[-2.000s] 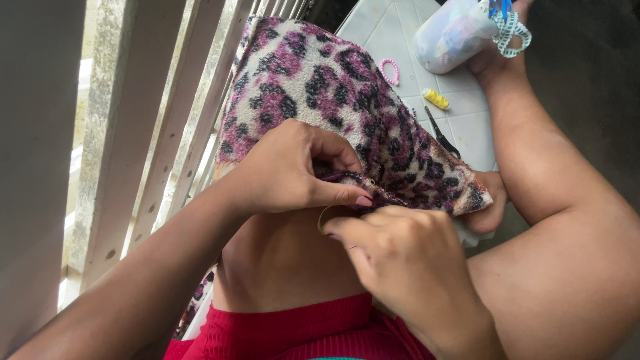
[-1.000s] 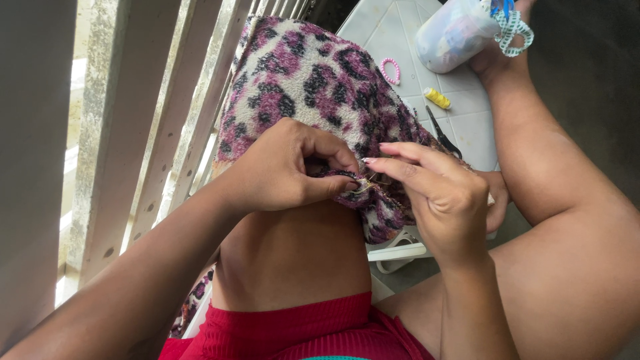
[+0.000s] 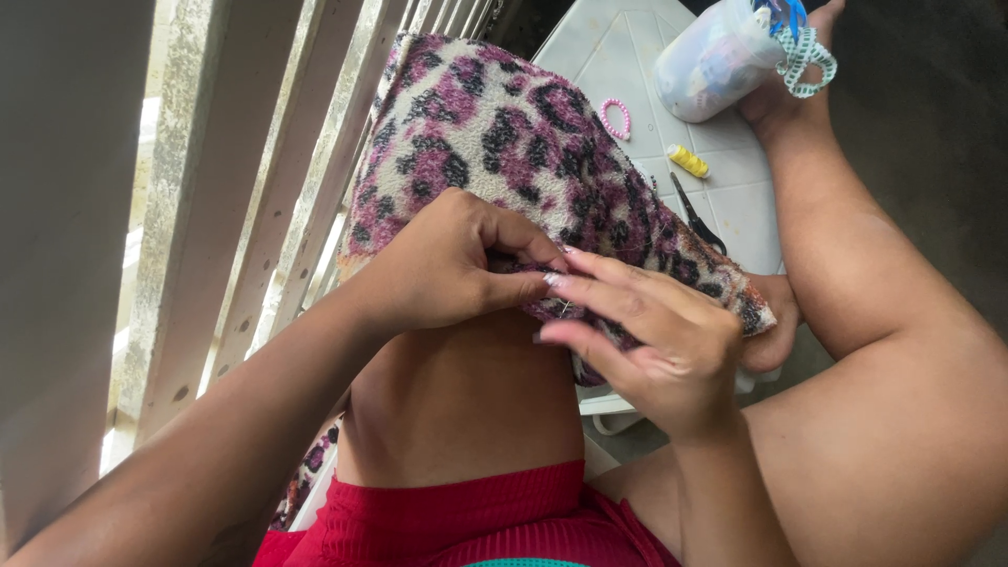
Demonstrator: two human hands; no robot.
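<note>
A fleecy cloth with purple, black and cream animal print (image 3: 504, 134) lies over my thigh and a white plastic table. My left hand (image 3: 461, 260) pinches a gathered fold of it between thumb and fingers. Against that fold, my right hand (image 3: 654, 323) has its fingertips touching the left ones, with its thumb a little apart. A thin needle (image 3: 565, 309) shows by the right fingers, over the cloth; whether the fingers grip it cannot be told. The part of the fold behind the fingers is hidden.
On the white plastic table (image 3: 744, 209) are a yellow thread spool (image 3: 688, 161), black-handled scissors (image 3: 697, 216), a pink bead bracelet (image 3: 615, 119) and a translucent container (image 3: 717, 59) with ribbons. White slats (image 3: 260, 189) stand at my left. My bent leg and foot border the table.
My right hand first moved up from below the fold, its fingers spreading, and has now come in against the left fingertips. My left hand keeps its pinch on the cloth.
</note>
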